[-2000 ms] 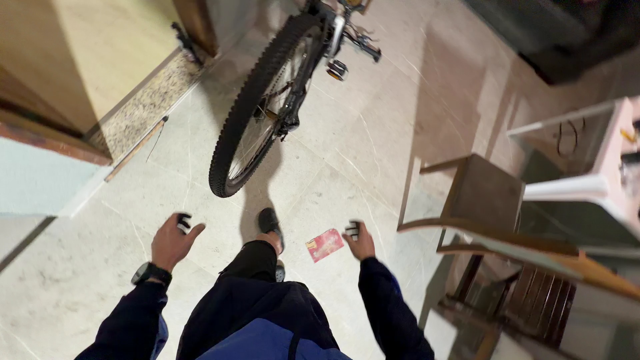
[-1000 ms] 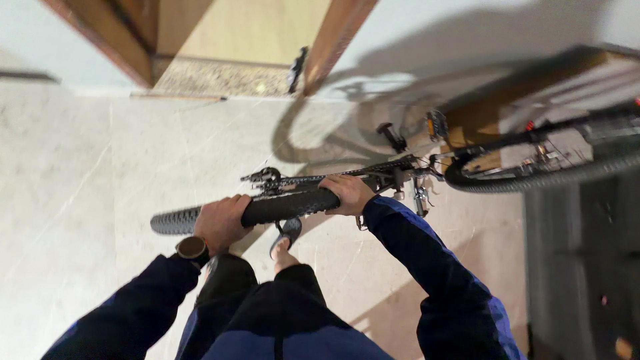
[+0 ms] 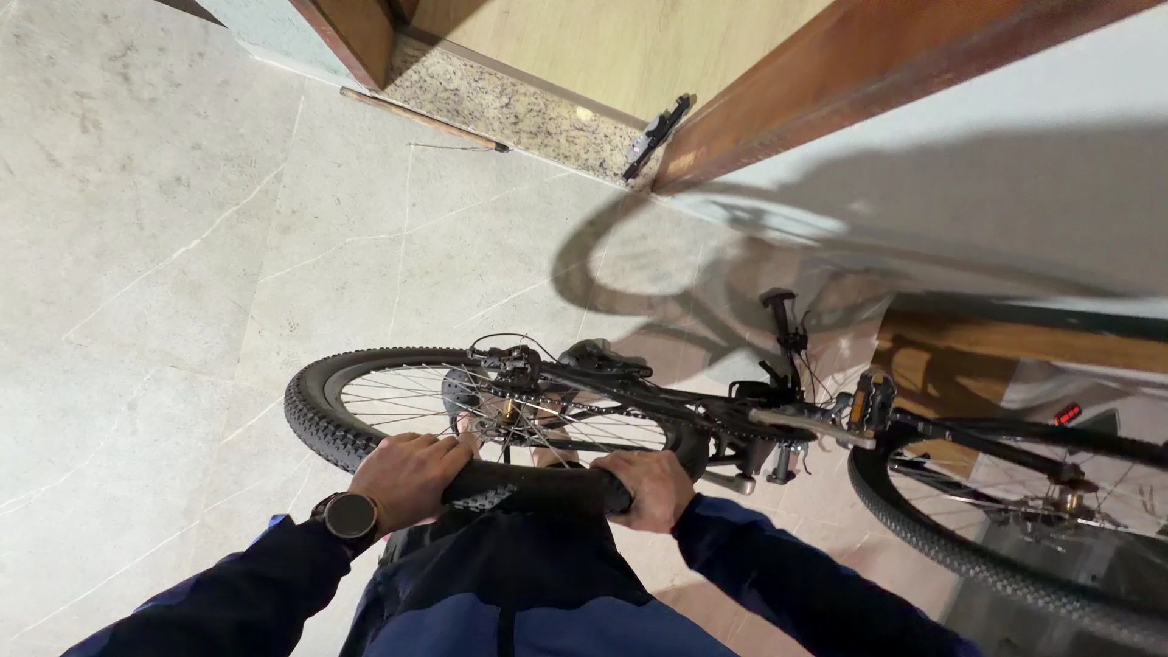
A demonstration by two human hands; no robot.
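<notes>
A bicycle with knobby tires stretches from the centre to the right edge, one spoked wheel nearest me. My left hand [image 3: 415,479], with a round watch on its wrist, grips that wheel's tire [image 3: 333,429] at the near side. Farther right along the same tire, my right hand [image 3: 650,488] is closed around it. Beyond the spokes lie the rear derailleur [image 3: 511,360] and the chain. A pedal [image 3: 871,401] with an orange reflector and the other wheel's tire [image 3: 949,547] are at the right. My fingertips are partly hidden by the tire.
A granite door sill [image 3: 511,100] runs along the top, with a wooden door frame [image 3: 776,87] and a black metal fitting [image 3: 657,137] beside it. A thin wooden strip [image 3: 420,119] lies on the tiled floor [image 3: 182,274]. A wooden-edged piece [image 3: 949,365] stands at the right.
Two seconds ago both hands were apart from the tire; now both hold it. Since one second ago, the held wheel has tilted, showing more of its spokes. The view has shifted.
</notes>
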